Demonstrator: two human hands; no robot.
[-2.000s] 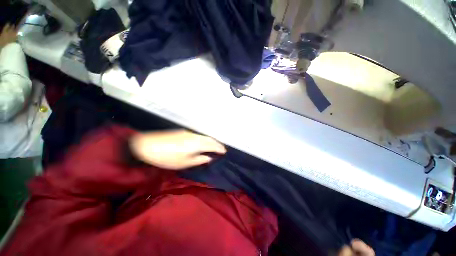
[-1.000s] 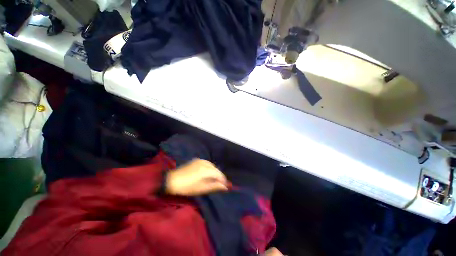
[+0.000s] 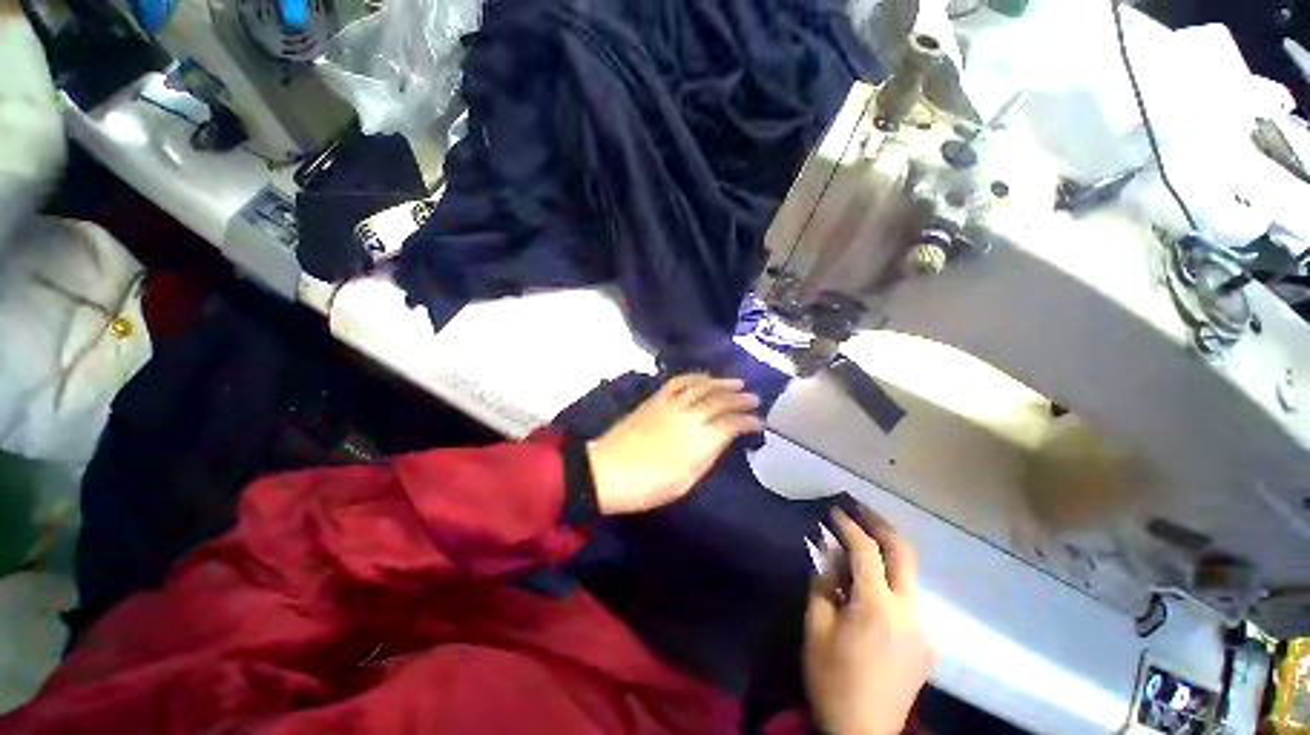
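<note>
A dark navy garment piece (image 3: 690,553) lies from my lap up over the white machine bed (image 3: 991,589), close to the lit presser foot area (image 3: 787,342). My left hand (image 3: 668,448) is on the cloth just in front of the foot, its fingers bent onto it. My right hand (image 3: 869,618) holds the garment's right edge on the bed, with the small silver points of thread snips (image 3: 822,550) sticking out of it. A narrow dark strip (image 3: 866,395) lies right of the foot. The fingertips of both hands are partly hidden against the dark cloth.
A large navy garment pile (image 3: 618,158) lies left of and behind the sewing machine head (image 3: 876,216). Left of it are a black bundle (image 3: 352,201) with a white lettered band and a clear plastic bag (image 3: 410,58). Another machine stands at the upper left, white sacks (image 3: 72,330) at the left edge.
The cloth has moved from my lap up onto the bed at the foot. Both hands have moved up with it, the right one now well in view. The view has shifted, showing more of the machine's top.
</note>
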